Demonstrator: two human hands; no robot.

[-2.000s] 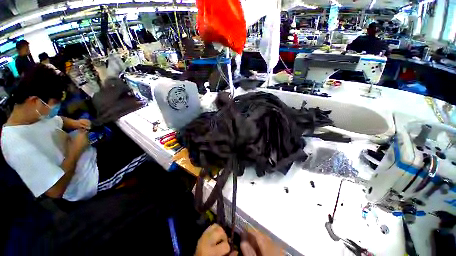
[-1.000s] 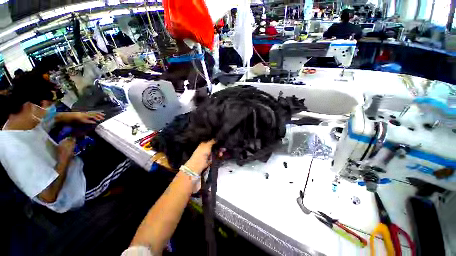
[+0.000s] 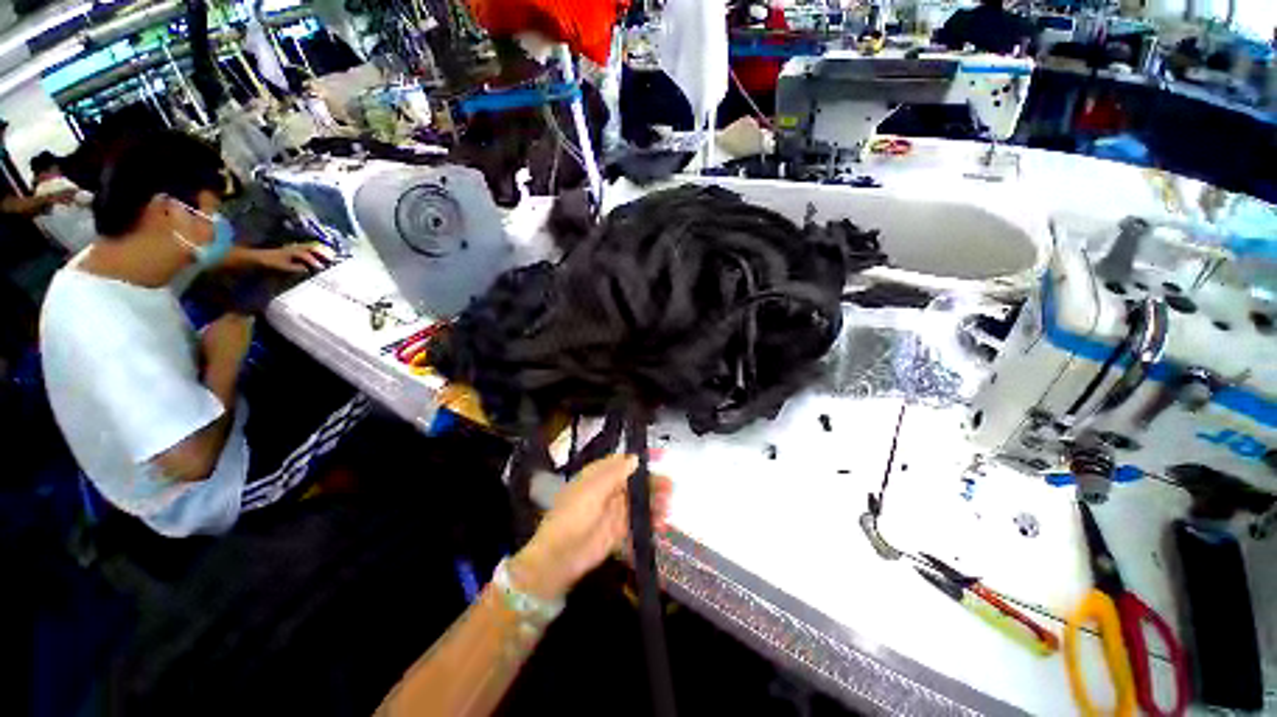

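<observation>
My left hand reaches in from the bottom, with a pale band at its wrist. It is closed around a long black fabric strip, just off the table's front edge. The strip runs up to a big tangled pile of black strips and down out of the picture's bottom edge. My right hand is not in view. Scissors with yellow and red handle loops and small snips with yellow-green and red handles lie on the white table at the right.
A white sewing machine stands at the right, with a black phone-like rectangle near it. A neighbouring machine's round-vented end is left of the pile, with red and yellow handles below. A masked person sits at the left.
My left hand has moved back from the pile to the table's front edge, holding the strip. My right hand, seen two seconds ago, is out of view. The view has shifted slightly.
</observation>
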